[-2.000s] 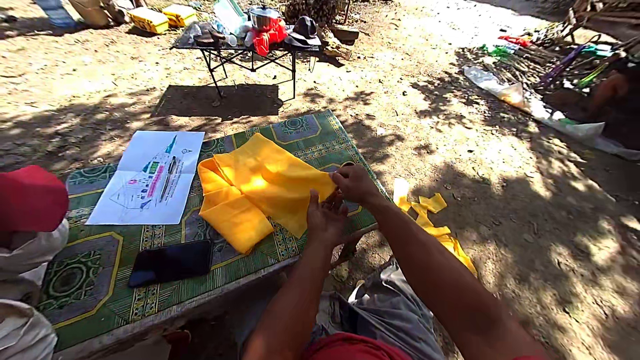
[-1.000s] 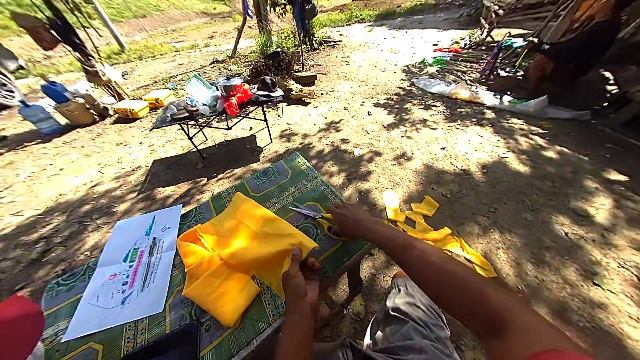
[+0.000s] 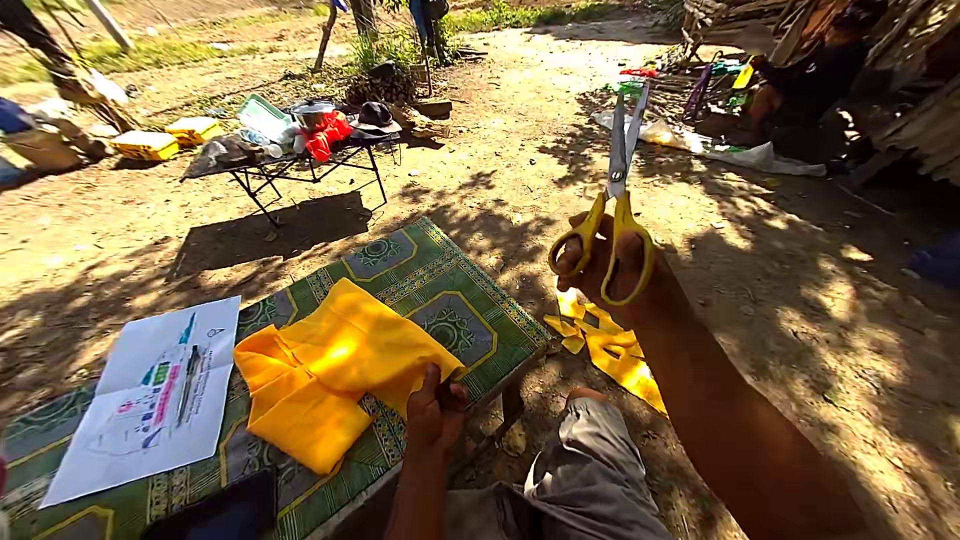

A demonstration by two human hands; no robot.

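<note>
My right hand (image 3: 611, 262) holds up a pair of scissors (image 3: 619, 187) with yellow handles, its blades slightly apart and pointing away from me. Fingers pass through the handle loops. My left hand (image 3: 435, 412) pinches the near right corner of a folded yellow cloth (image 3: 345, 360). That cloth lies on a table with a green patterned cover (image 3: 480, 300). Left of it is a sheet of paper (image 3: 150, 397) with a coloured drawing. A dark flat device (image 3: 217, 510) rests at the near edge. Yellow cloth scraps (image 3: 619, 352) lie on the ground past the table's right side.
Beyond stands a low folding table (image 3: 300, 161) with a red bag, a hat and containers. Yellow cases (image 3: 146, 145) sit on the ground at the left. At the upper right a person (image 3: 814, 82) sits by a pale sheet (image 3: 757, 157) and a pile of sticks.
The scissors, near the cloth's right edge one second ago, are now raised up and away from it in my right hand. My left hand remains at the cloth. The view has tilted upward since the earliest frame.
</note>
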